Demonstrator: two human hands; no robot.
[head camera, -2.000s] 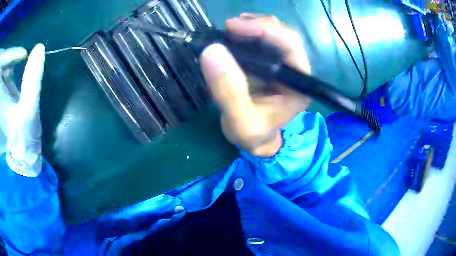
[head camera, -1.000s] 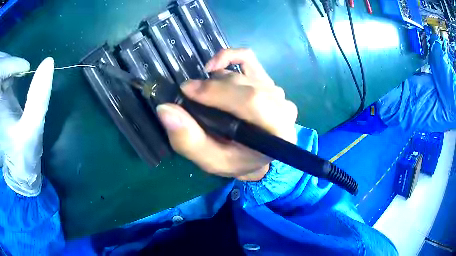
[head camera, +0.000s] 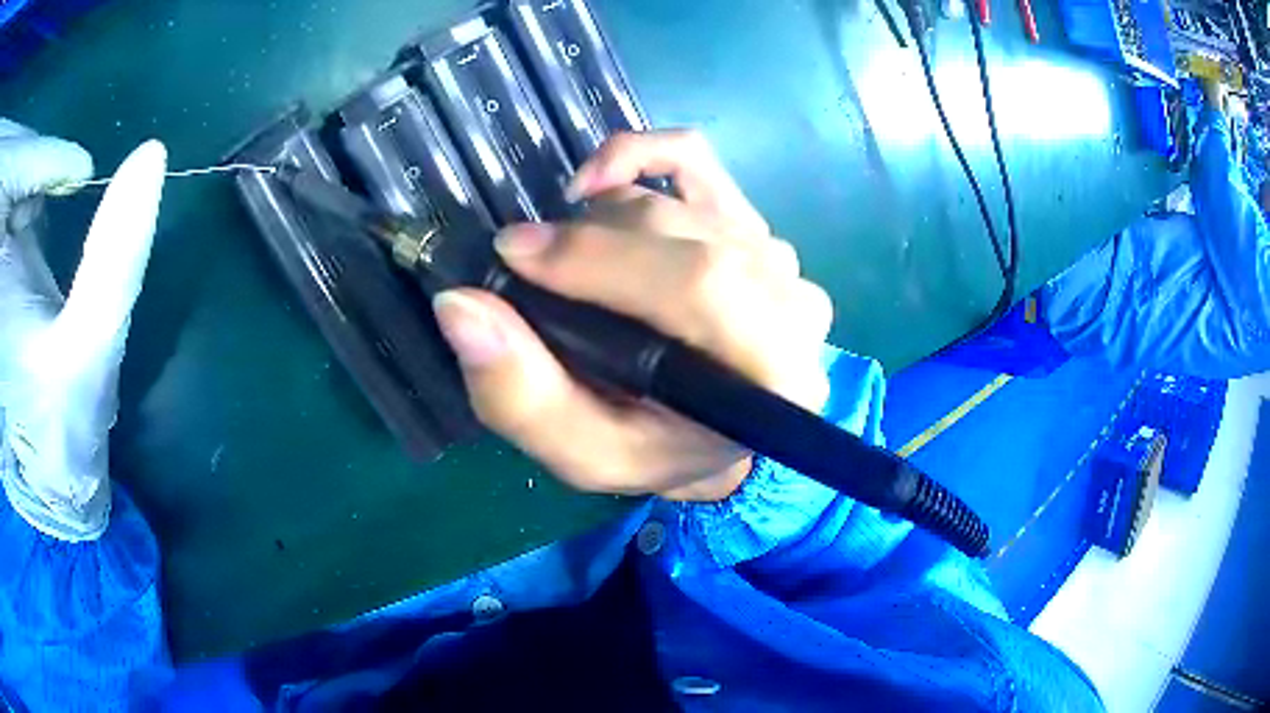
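Note:
Black plastic housings lie side by side on the green bench surface, slanted. My bare right hand is shut on a soldering iron, held like a pen. The iron's brass-coloured collar and thin tip point up-left to the upper end of the leftmost housing. My gloved left hand holds a thin solder wire between thumb and finger. The wire's end is at the iron's tip, at that housing's upper end. Whether they touch the housing I cannot tell exactly.
Black cables cross the green bench at the right. Red-handled tools and blue trays show at the top right. Another person's blue sleeve is at the right edge of the bench. Blue boxes stand beyond, at the lower right.
Since two seconds ago, my right hand has moved down-left, bringing the iron's tip to the leftmost housing beside the wire's end. In the last second the hands have barely moved.

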